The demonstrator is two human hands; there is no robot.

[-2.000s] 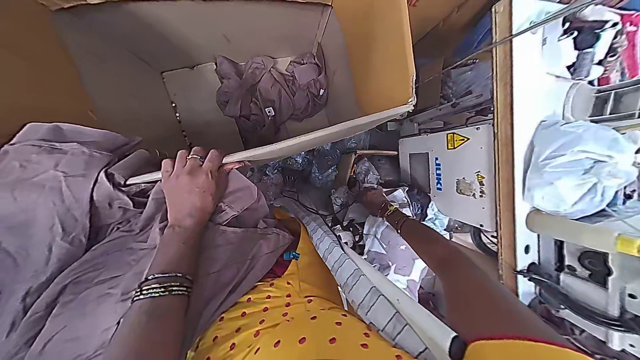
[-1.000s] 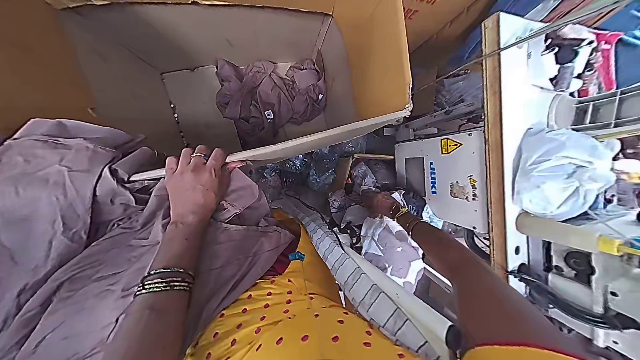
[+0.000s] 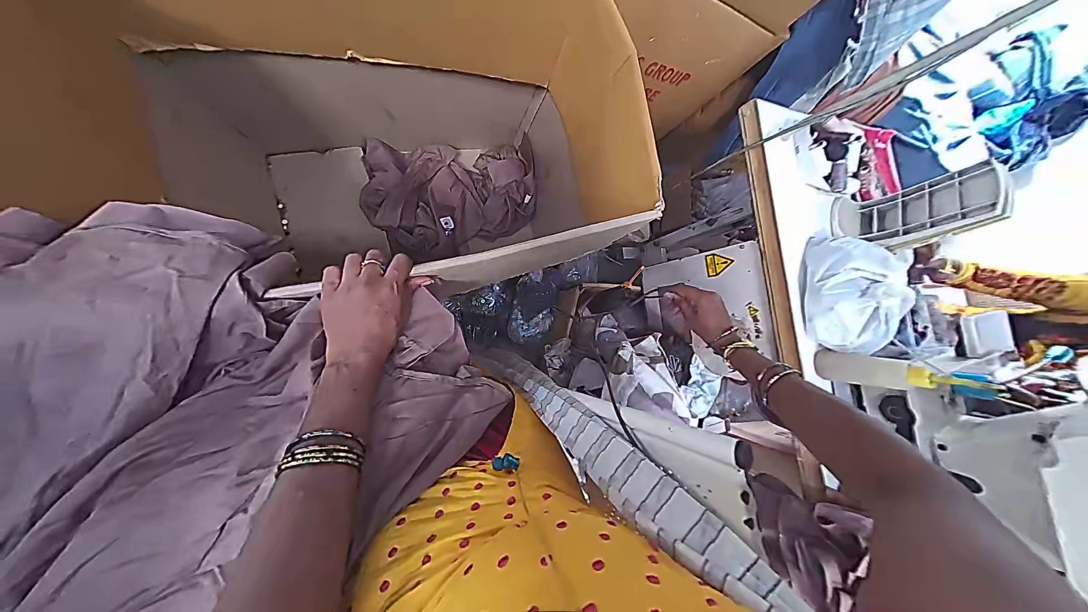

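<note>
My left hand (image 3: 365, 306) grips the near wall of an open cardboard box (image 3: 595, 110), with mauve fabric (image 3: 170, 365) draped beneath and beside it. Inside the box lies a crumpled mauve garment (image 3: 442, 195) bearing a small white tag. To the right, my right hand (image 3: 699, 313) is raised over a heap of cloth scraps (image 3: 663, 382), in front of a pale machine control box (image 3: 731, 280). Its fingertips are bent close together beside a thin dark cord and dark cloth; whether they hold either is unclear.
A ribbed pale hose or strap (image 3: 629, 476) runs from the middle to the bottom right. Dark plastic-wrapped items (image 3: 510, 310) lie beyond the box wall. At right, a white worktable holds a white plastic bag (image 3: 857, 293). Another person's yellow patterned sleeve (image 3: 1020, 285) reaches in there.
My right hand has risen from the cloth scraps toward the control box, and a thin dark cord now shows beside it. My left hand remains on the box wall.
</note>
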